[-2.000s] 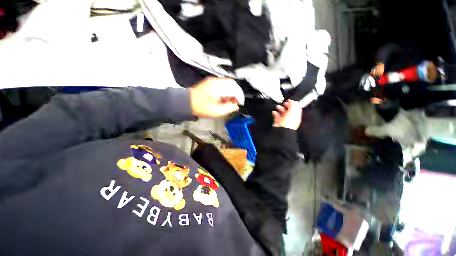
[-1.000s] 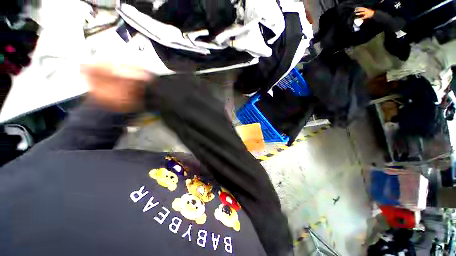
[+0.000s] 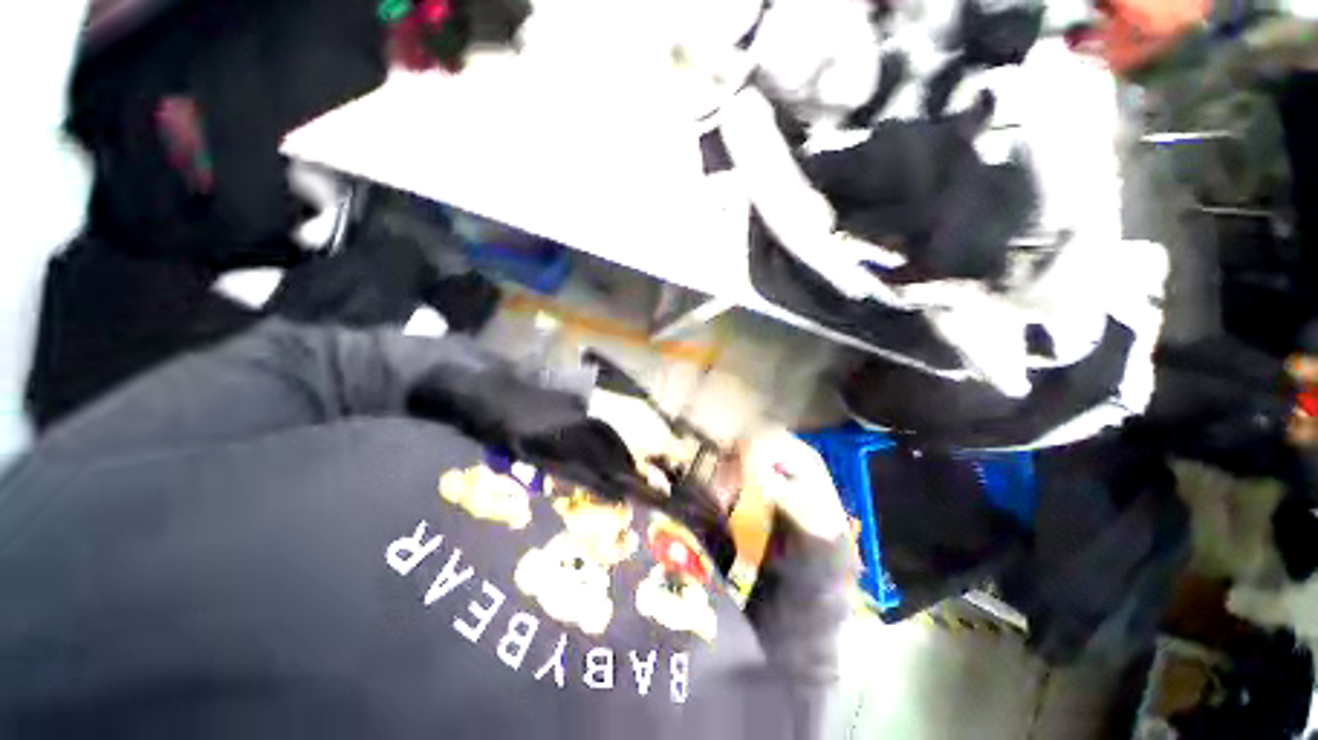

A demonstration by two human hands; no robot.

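Note:
Both hands are low in front of the sweatshirt, off the table edge, and strongly blurred. My right hand (image 3: 785, 489) is a pale smear near the blue crate; its fingers are not clear. My left hand (image 3: 640, 428) seems to be at the end of the dark sleeve, but its outline is smeared and nothing held can be made out. A heap of white and black garments (image 3: 925, 181) lies on the white table (image 3: 535, 159), with its black-and-white edge hanging over the front. Neither hand touches the heap.
A blue crate (image 3: 864, 521) with dark cloth stands below the garments. An orange-tan surface (image 3: 750, 535) is beside it. Dark cloth (image 3: 130, 325) lies at the left. Green and pink-red items (image 3: 419, 26) sit at the far table corner. Part of a person's hand (image 3: 1152, 26) shows top right.
The view has swung, so table, garments and crate sit further right. My hands were in front of the table edge and are now lower, by the sweatshirt print.

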